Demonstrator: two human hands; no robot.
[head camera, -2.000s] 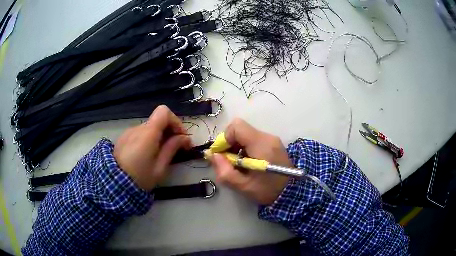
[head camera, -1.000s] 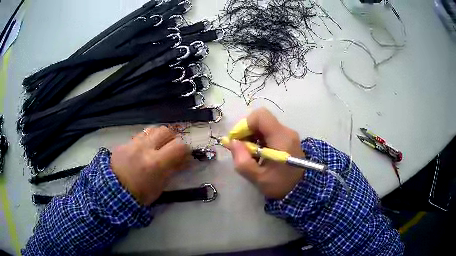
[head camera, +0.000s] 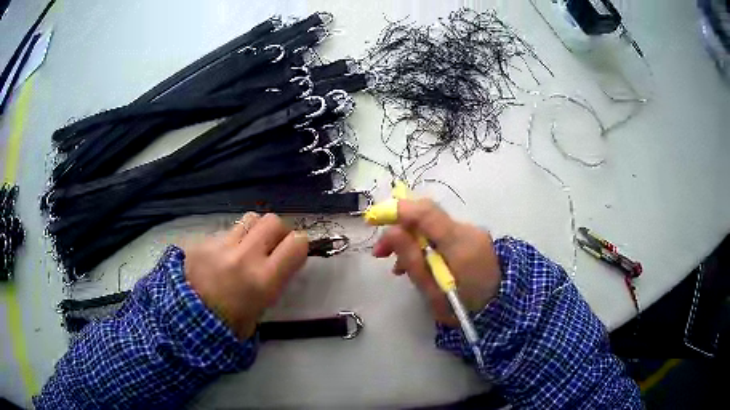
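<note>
My left hand (head camera: 260, 271) holds a black webbing strap (head camera: 320, 247) near its end, with the D-ring (head camera: 337, 244) showing just right of my fingers. My right hand (head camera: 448, 256) holds a yellow pen-shaped tool (head camera: 439, 268), its tip pointing up and away, its silver rear toward my sleeve. A yellow wrap (head camera: 383, 212) sits at my index fingertip. The pen tip is apart from the held strap. Another strap (head camera: 304, 328) with a D-ring lies nearer me, partly under my left sleeve. Thin thread tails lie beyond the held strap.
Piled black straps (head camera: 192, 164) with D-rings lie at upper left. A tangled thread heap (head camera: 452, 88) lies beyond my hands. A pale cord (head camera: 570, 152) loops at right, near red-handled snips (head camera: 610, 252). A black box (head camera: 592, 14) stands at upper right; a compact black stack (head camera: 10, 232) at far left.
My right hand has moved away from the strap end, and the pen has turned to point up and away. My left hand still holds the strap. The whole view has shifted slightly.
</note>
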